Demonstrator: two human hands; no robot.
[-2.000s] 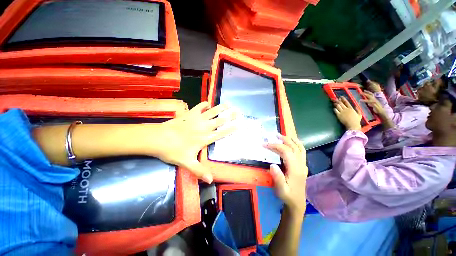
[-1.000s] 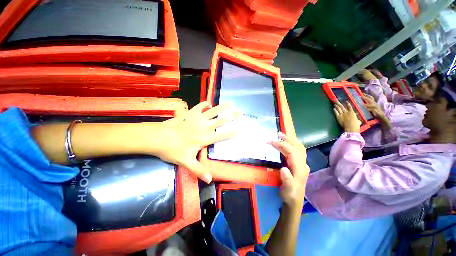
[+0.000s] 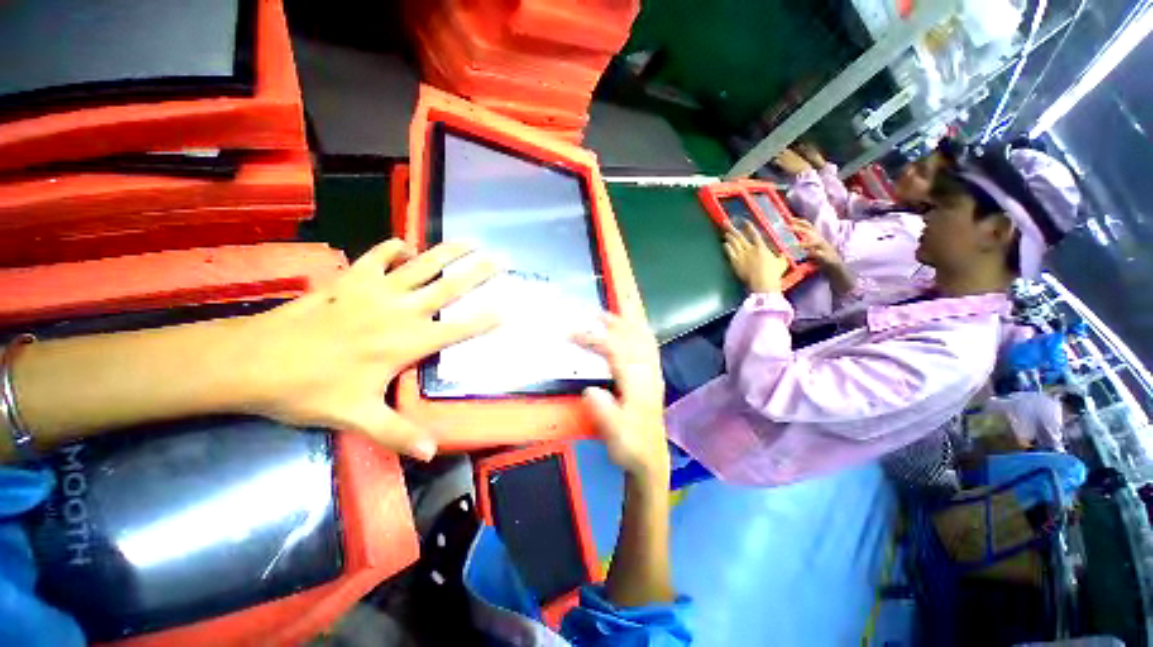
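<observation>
A tablet with a lit white screen (image 3: 512,215) and small text lies in an orange-red foam tray (image 3: 506,423) in front of me. My left hand (image 3: 367,322) reaches in from the left, palm down and fingers spread, across the tray's left edge onto the screen. It covers part of the screen. My right hand (image 3: 626,379) comes from below, its fingers apart at the screen's lower right corner and its thumb near the tray's lower border. Under my left forearm, another tray holds a dark tablet (image 3: 209,506) with pale "MOOTH" lettering.
Stacked trays with a grey-screened tablet (image 3: 127,44) stand upper left. A tall orange-red tray pile (image 3: 518,57) is behind. A small dark device (image 3: 537,518) in a narrow frame is low near me. A person in a pink smock (image 3: 860,367) handles a tray on the green surface (image 3: 664,253).
The view has swung right, so the trays and my hands appear farther left. The small text on the white screen shows in the last two frames. My left hand keeps its place; my right fingers have shifted slightly.
</observation>
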